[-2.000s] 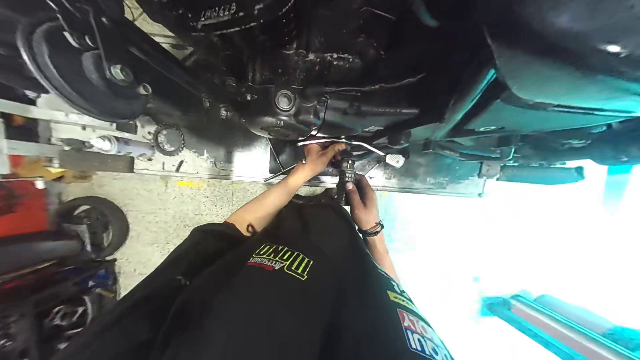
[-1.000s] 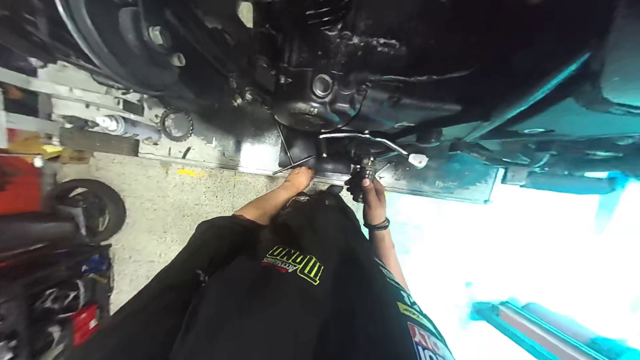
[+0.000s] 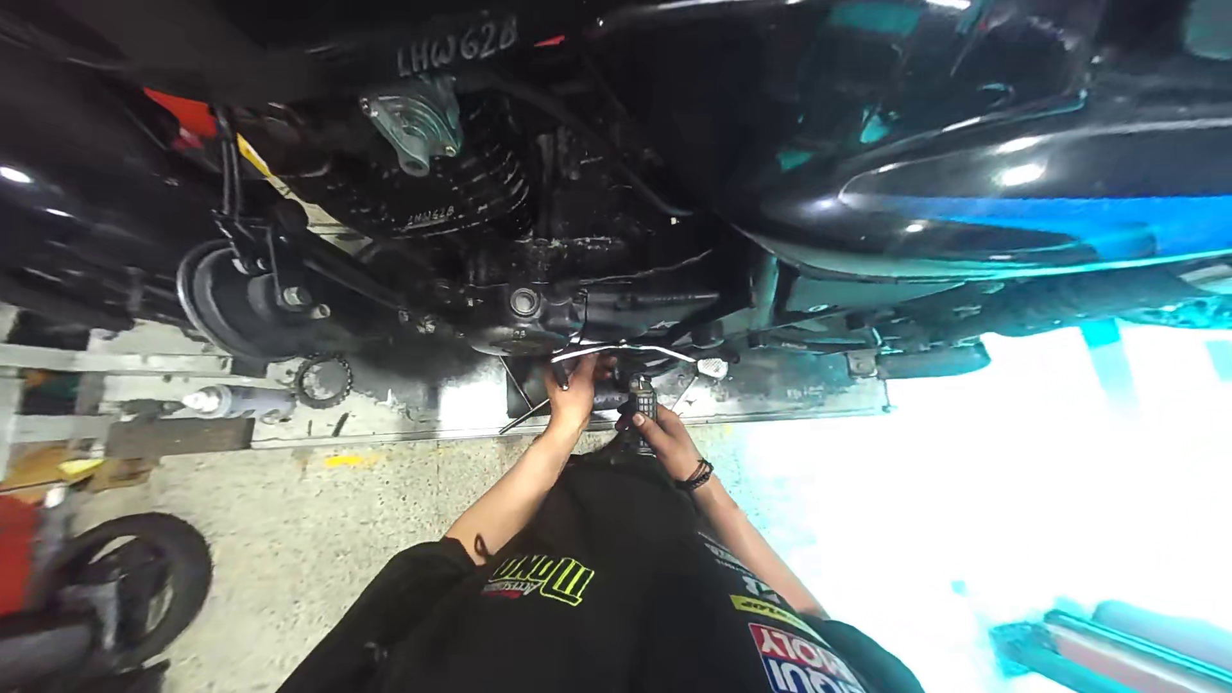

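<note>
My left hand [image 3: 572, 397] reaches under the motorcycle engine [image 3: 539, 308], its fingers at the near end of a bent silver foot lever [image 3: 626, 348]. A small dark part shows beside its fingertips; whether the hand grips it I cannot tell. In my right hand [image 3: 662, 435] is a dark handheld object with a grid-patterned face [image 3: 642, 399], held upright just below the lever. Its exact kind is unclear. A dark tray or box [image 3: 525, 380] lies behind my left hand, with a thin metal rod [image 3: 525, 416] slanting near the wrist.
On the metal lift platform [image 3: 808, 395] at left are a spray can [image 3: 245, 402] and a toothed ring [image 3: 323, 380]. A round black motorcycle part [image 3: 241, 298] hangs above them. A wheel with tyre [image 3: 144, 577] stands lower left; a blue-lit metal frame [image 3: 1107, 645] lies lower right.
A second ago my left hand was lower, by the rod; now it is up at the silver lever. My right hand still holds the gridded object. The view has shifted to show more of the motorcycle.
</note>
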